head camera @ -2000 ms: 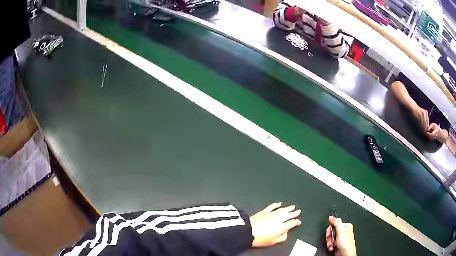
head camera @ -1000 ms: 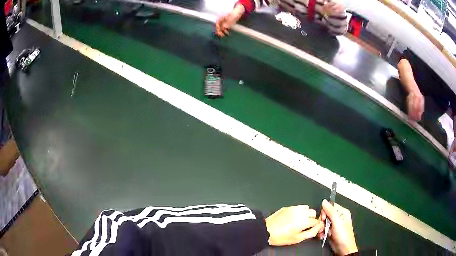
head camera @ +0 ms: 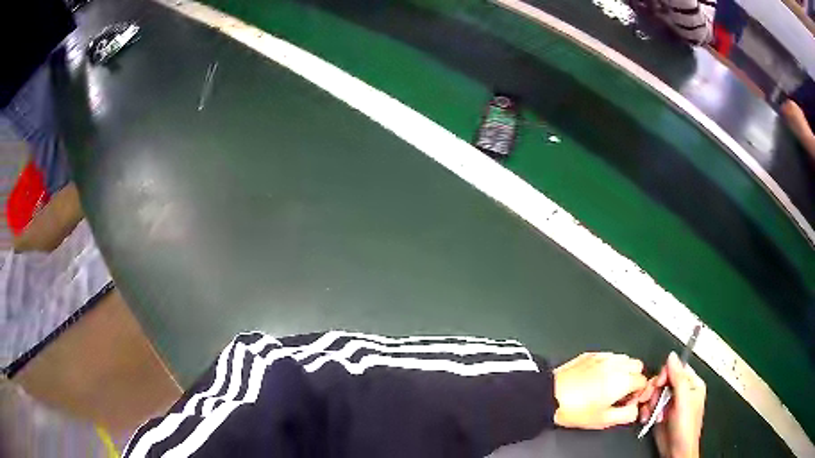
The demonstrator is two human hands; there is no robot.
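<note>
My left hand (head camera: pixel 600 390) is at the lower right, palm down above the dark green table. Its fingertips meet those of my right hand; whether they pinch something small cannot be told. My right hand (head camera: pixel 681 407) holds slim tweezers (head camera: pixel 662 407) pen-like, with the pointed end down towards the lower left and the blunt end up. A black handset housing (head camera: pixel 498 127) with a round ring at its top lies on the green conveyor belt. Thin wires run from it to a tiny pale piece (head camera: pixel 554 139).
A pale strip (head camera: pixel 547 215) divides the table (head camera: pixel 295 241) from the belt. A dark and silvery bundle (head camera: pixel 113 42) and a thin wire-like item (head camera: pixel 208 87) lie at the table's far left. Cardboard (head camera: pixel 116 358) is at lower left. A person's arm (head camera: pixel 798 123) shows across the belt.
The view has shifted. My hands were apart two seconds ago and are now together. The handset was set on the belt by another person's hand, which has gone from it.
</note>
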